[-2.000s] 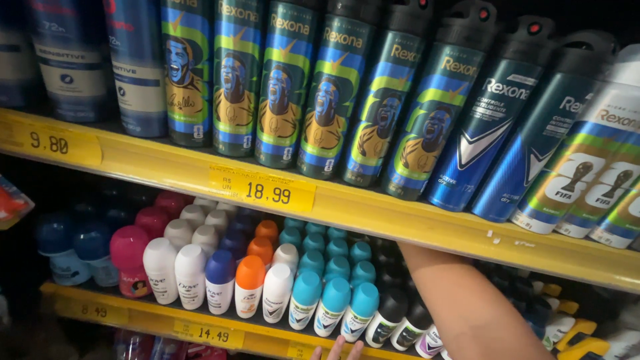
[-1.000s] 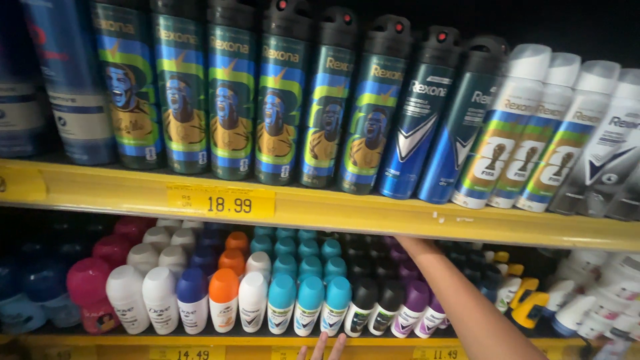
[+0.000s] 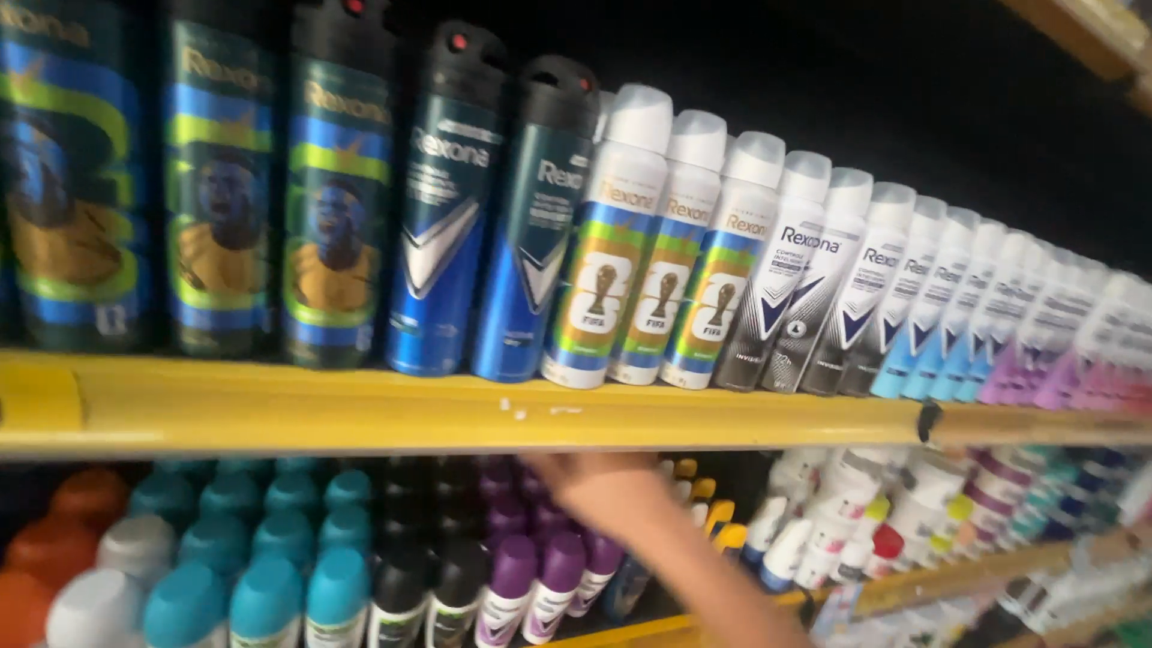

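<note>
An arm enters from the bottom right, and my right hand (image 3: 585, 481) reaches in under the yellow upper shelf edge (image 3: 297, 414). It is blurred, its fingers are hidden behind that edge, and whether it holds anything cannot be seen. Nearest to it are purple-capped roll-on deodorants (image 3: 513, 576), with black-capped roll-ons (image 3: 400, 576) to their left and teal-capped roll-ons (image 3: 337, 576) farther left. Above stand Rexona aerosol deodorant cans: dark green ones (image 3: 337, 198), blue ones (image 3: 441, 216) and white-capped ones (image 3: 612, 243). My left hand is outside the view.
The upper shelf's cans run on to the right in black, light blue (image 3: 922, 306) and pink. White bottles (image 3: 832, 531) fill the lower shelf at right. A lower yellow shelf edge (image 3: 643, 630) crosses beneath the arm. Orange-capped roll-ons (image 3: 40, 540) stand at the far left.
The view has swung right and closer to the shelf. The fingertips seen at the bottom edge in both earlier frames are out of view. The right arm remains under the upper shelf.
</note>
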